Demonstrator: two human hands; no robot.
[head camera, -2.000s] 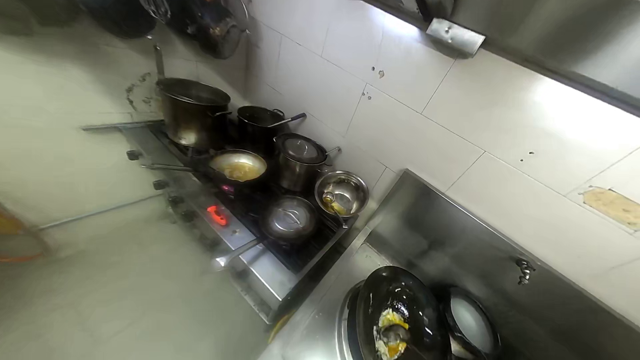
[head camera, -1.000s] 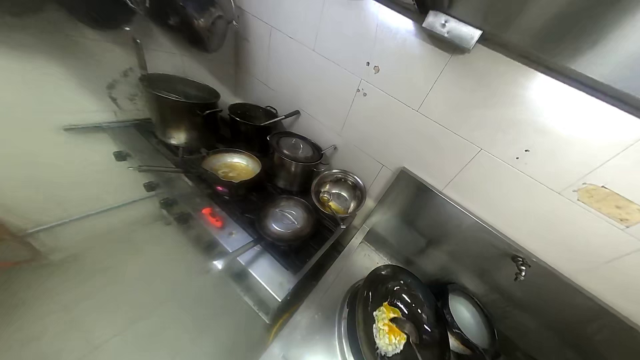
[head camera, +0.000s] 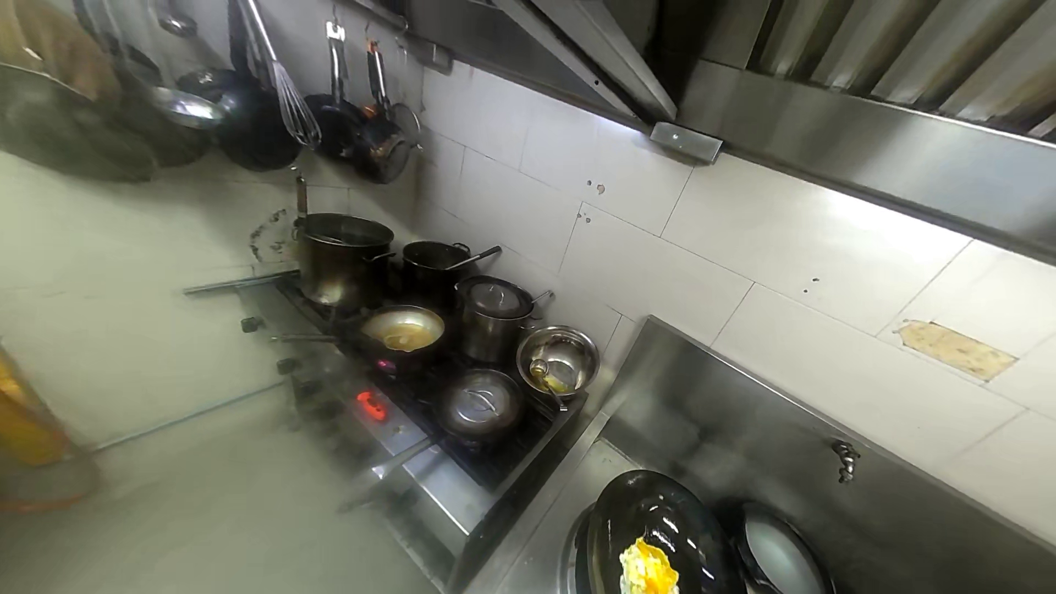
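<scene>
Neither of my hands shows in the head view. A black wok (head camera: 660, 520) is at the bottom edge, tilted, with cooked egg (head camera: 649, 568), yellow and white, low inside it; whatever holds the wok is out of frame. Just right of the wok sits a dark round pan (head camera: 784, 549) with a pale, cloudy inside. On the stove stand a frying pan (head camera: 404, 330) with yellowish liquid, a lidded pan (head camera: 480, 406), a lidded pot (head camera: 495, 326) and a steel bowl (head camera: 558, 363) with a ladle in it.
A tall pot (head camera: 342, 256) and a black pot (head camera: 433, 268) stand at the back of the stove (head camera: 450, 487). A whisk (head camera: 293, 103) and several pans hang on the wall. A tap (head camera: 846, 460) sticks out from the steel backsplash (head camera: 742, 429). Haze blurs the lower left.
The view has shifted, showing more of the hanging pans and hood. The ladle seen in the wok earlier is no longer in view there. The egg looks more gathered together.
</scene>
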